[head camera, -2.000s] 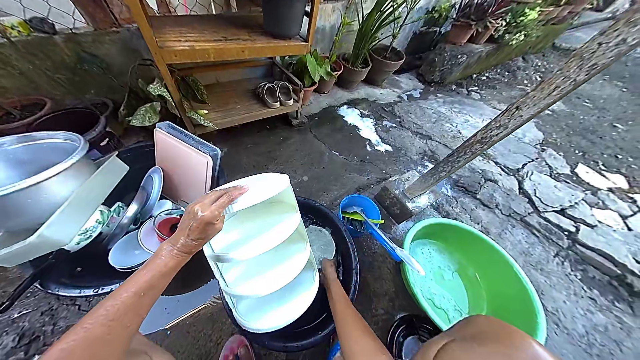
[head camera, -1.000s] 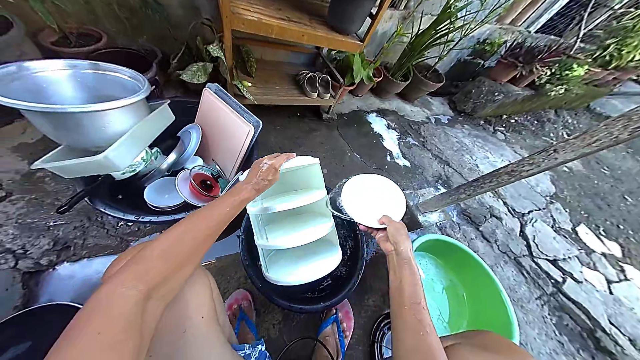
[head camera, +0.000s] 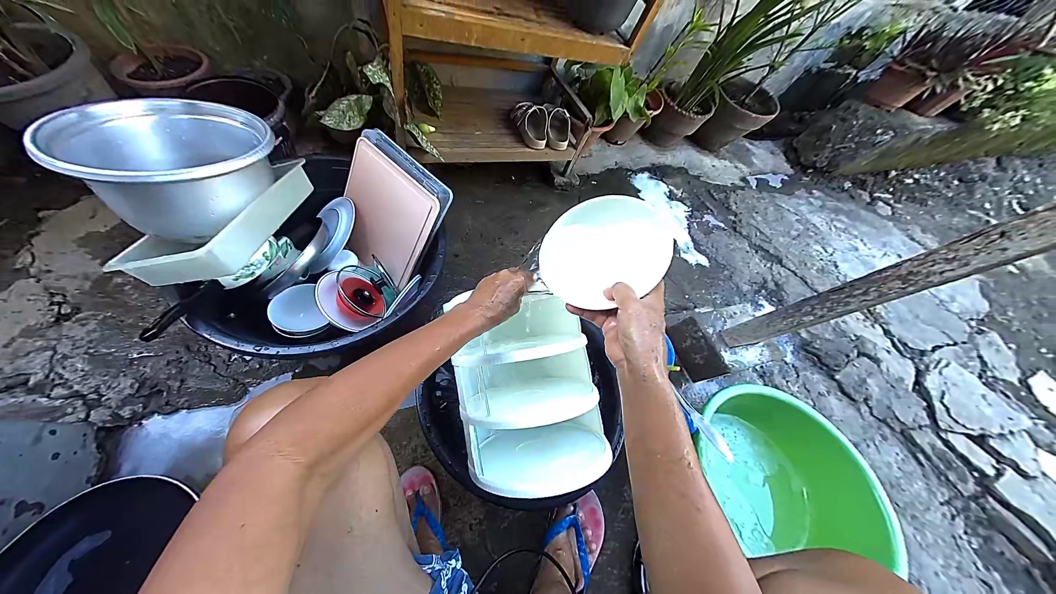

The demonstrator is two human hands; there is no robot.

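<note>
My right hand (head camera: 631,326) grips the lower edge of a white round plate (head camera: 606,247), thumb on top, and holds it up over the far end of a white tiered plastic rack (head camera: 532,404). The rack lies tilted in a round black basin (head camera: 437,412) between my feet. At the rack's upper end, close to the plate's left edge, is my left hand (head camera: 503,295) with its fingers curled. Whether it grips the rack or something thin there cannot be told. Right of the rack stands a green plastic basin (head camera: 850,478) with water in it.
On the left, a large black tub (head camera: 272,346) holds a metal basin (head camera: 157,157), a white tray (head camera: 223,247), a pink board (head camera: 388,214), plates and a red-centred lid. A wooden post (head camera: 891,276) slants in from the right. Behind are a wooden shelf (head camera: 503,25) with shoes and potted plants.
The white plate, in my right hand one second ago too, has moved toward my left hand. Two seconds ago my right hand was low beside the tilted rack. The view has shifted.
</note>
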